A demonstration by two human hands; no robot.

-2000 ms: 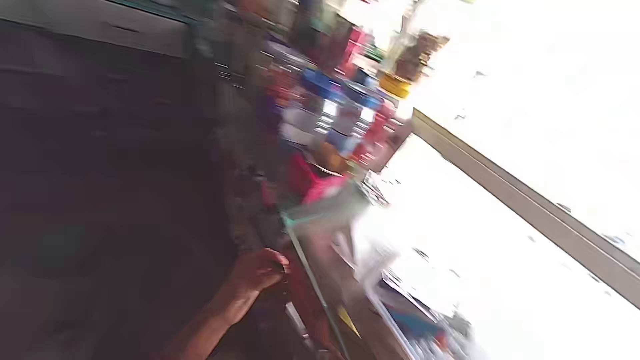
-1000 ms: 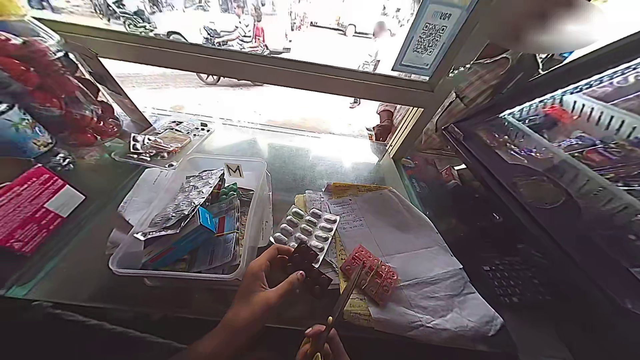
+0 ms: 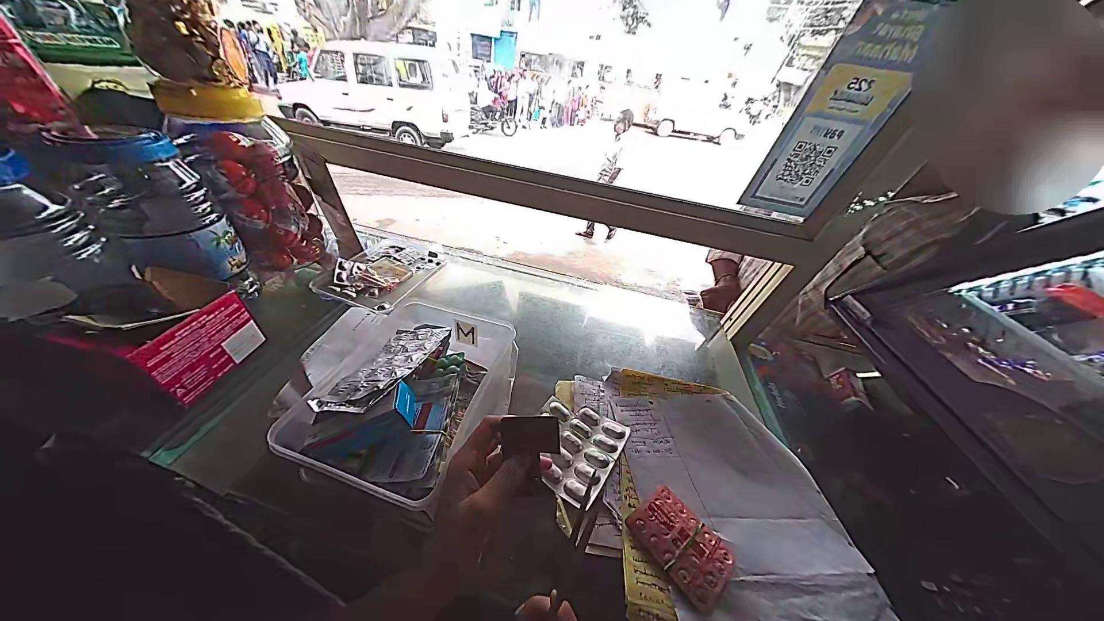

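My left hand (image 3: 483,492) pinches a small dark flat piece (image 3: 530,434), possibly cut from a strip. Just right of it, a silver blister strip of capsules (image 3: 586,453) lies over papers, partly behind my fingers. At the bottom edge my right hand (image 3: 545,607) shows only its fingertips, around the handle end of what look like dark scissors (image 3: 586,513); their blades point up beside the capsule strip. Red tablet strips (image 3: 681,548), bound with a rubber band, rest on the papers to the right. A clear plastic box (image 3: 509,362) holding medicine packs stands left of my left hand.
White and yellow written papers (image 3: 759,483) cover part of the glass counter (image 3: 569,319). A small tray (image 3: 375,274), a pink carton (image 3: 203,345) and lidded jars (image 3: 155,198) stand left. Beyond the window frame (image 3: 535,185) is a street; another person's hand (image 3: 720,289) is at the opening.
My right hand and the scissors have shifted away from the red strips, towards the capsule strip. My left hand still holds a dark piece. The view swung widely from the earliest frame.
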